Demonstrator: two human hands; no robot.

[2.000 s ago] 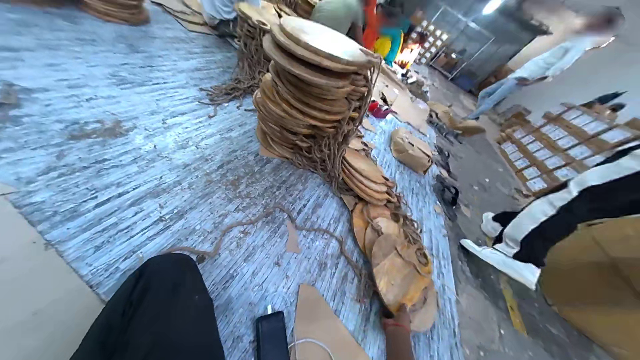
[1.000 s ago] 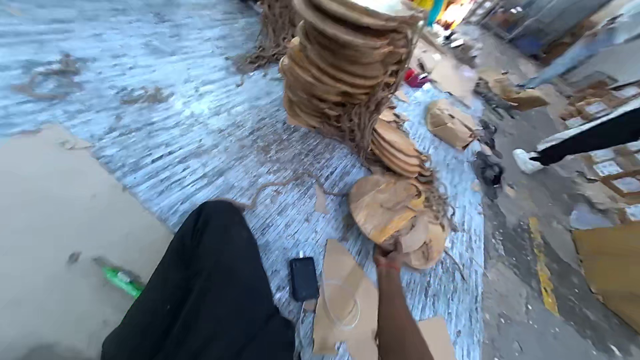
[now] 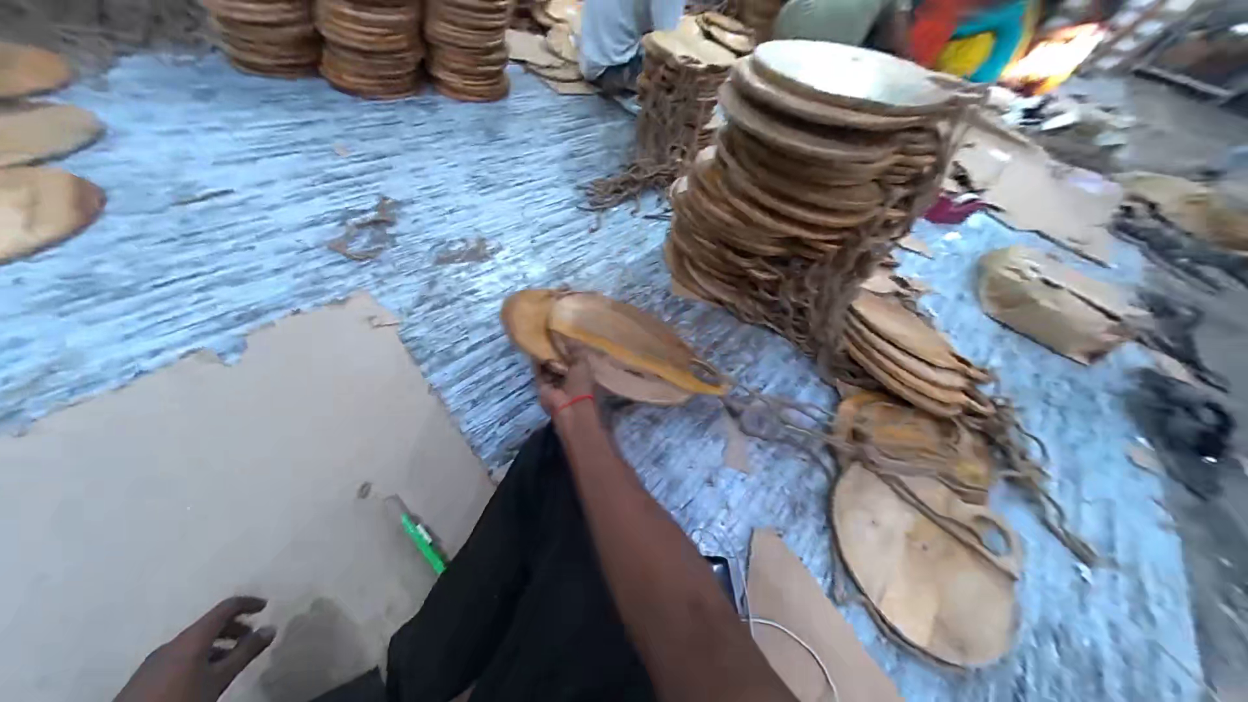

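Note:
My right hand point(image 3: 568, 382), with a red thread at the wrist, grips a tan, leather-like oval piece point(image 3: 624, 341) above the blue floor covering, beside my knee. Cords trail from that piece towards a pile of similar flat pieces point(image 3: 926, 565) at the right. Low at the left, my left hand point(image 3: 210, 648) is apart from things, its fingers spread and curled over a large cardboard sheet point(image 3: 224, 458). A green pen-like tool point(image 3: 422, 542) lies on the sheet near my leg.
A tall stack of round tan pieces point(image 3: 799, 185) with hanging cords stands ahead. Further stacks point(image 3: 366, 49) stand at the back left. A wrapped bundle point(image 3: 1058, 302) lies at the right; a phone-like device point(image 3: 723, 580) with a white cable lies by my leg. Other people sit behind.
My right hand has moved left from the pile at the right, carrying an oval piece. My left hand has come into view at the lower left. The view has swung left.

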